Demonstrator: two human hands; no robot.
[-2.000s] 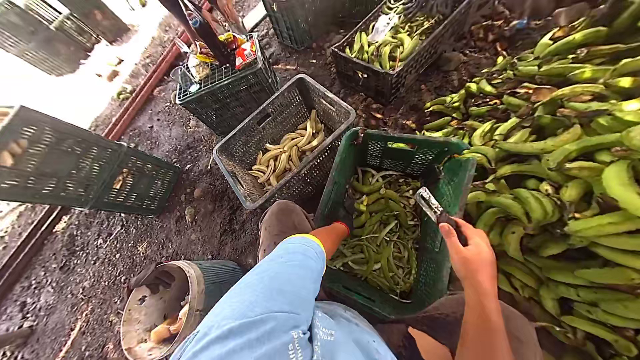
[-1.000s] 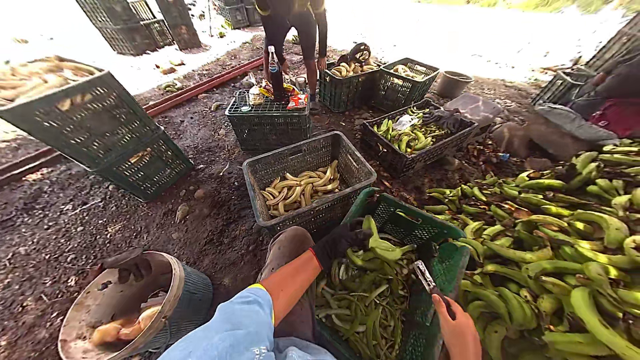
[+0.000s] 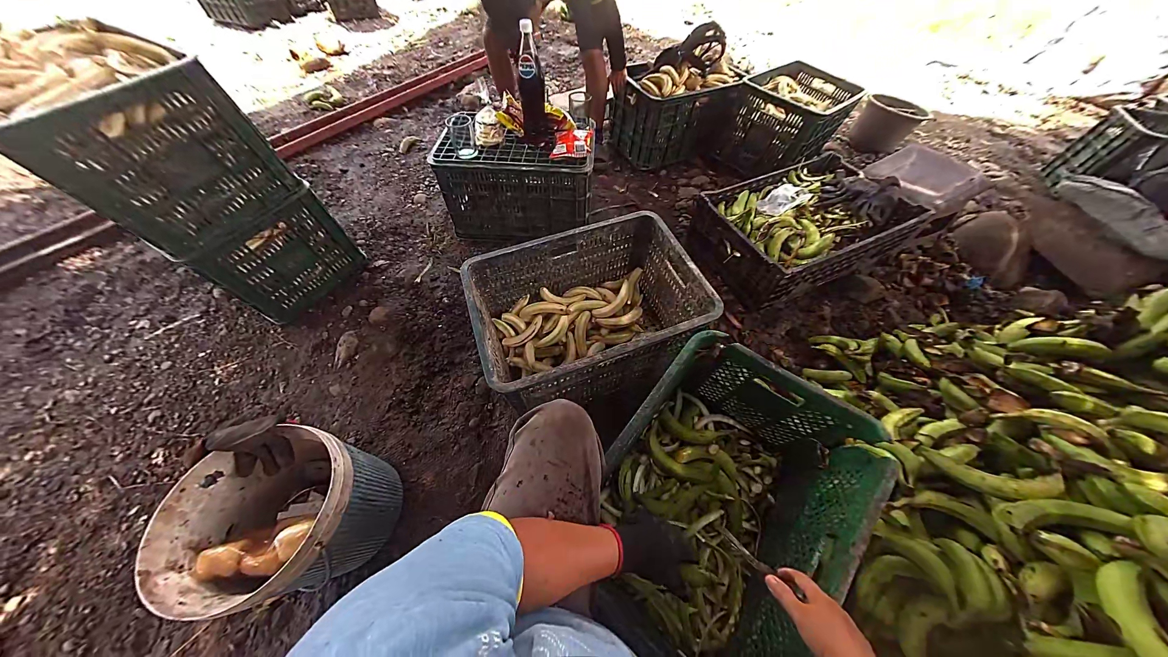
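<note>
My left hand (image 3: 655,547), in a dark glove with a red cuff, is down among green plantains and peels (image 3: 703,465) in the green plastic crate (image 3: 826,493). Its fingers are hidden, so its grip cannot be told. My bare right hand (image 3: 812,607) is closed around the handle of a knife (image 3: 744,552) at the crate's right side, the blade pointing at the peels near the glove. Peeled plantains (image 3: 575,319) lie in the grey plastic crate (image 3: 593,239) just beyond. A big heap of green plantains (image 3: 1031,456) spreads on the right.
A bucket (image 3: 365,511) with a dark glove on its rim stands at left, below stacked crates (image 3: 274,246) of peeled plantains. Farther off, a crate (image 3: 511,201) carries a cola bottle (image 3: 530,82) and glasses. A person (image 3: 598,46) bends by more crates. A black crate (image 3: 776,274) holds green plantains.
My left hand has moved down from holding up a green plantain near the crate's far side into the peels. The knife has come down toward the near part of the crate.
</note>
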